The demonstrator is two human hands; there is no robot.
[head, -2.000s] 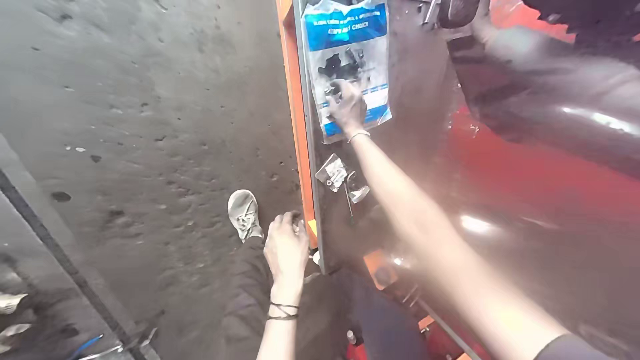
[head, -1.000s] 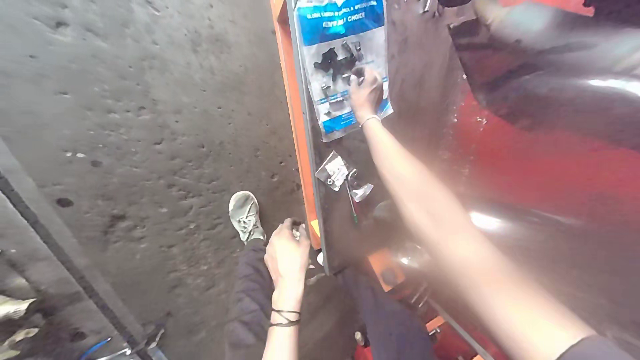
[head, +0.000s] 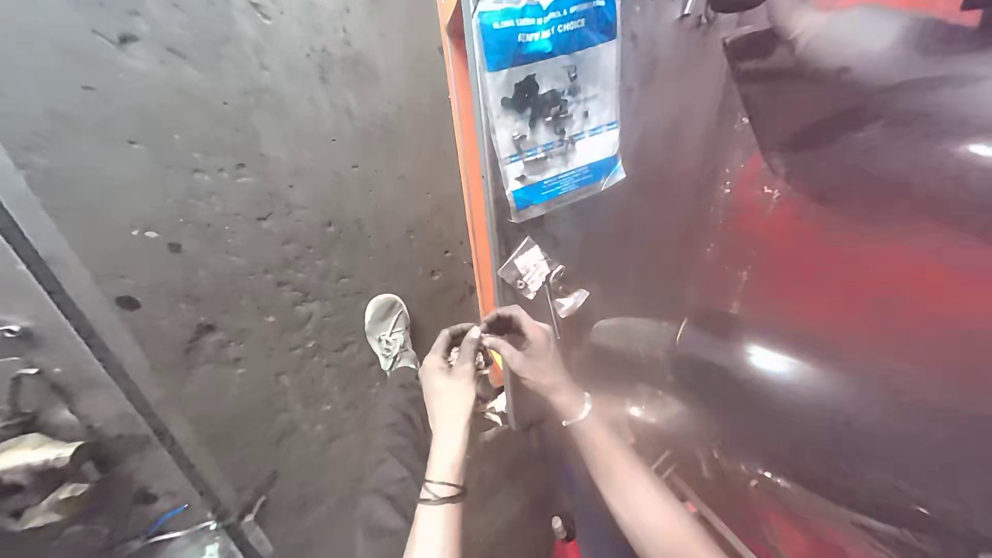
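Note:
My left hand holds a small metal part, too small and partly hidden to name. My right hand meets it from the right, its thumb and finger touching the left fingertips at the part; whether it holds a piece of its own I cannot tell. Just above my right hand lie a small clear plastic bag with a label, a thin rod-like tool and another crumpled clear plastic piece. Farther up, a blue and white printed plastic bag lies flat, with pictures of parts on it.
An orange metal frame edge runs beside the dark surface. On the right are glossy dark and red body panels. My shoe rests on the stained floor. A metal-edged surface with assorted items is at lower left.
My right hand has moved from the blue and white bag down to my left hand, and their fingertips now meet. My left hand has stayed near the orange frame.

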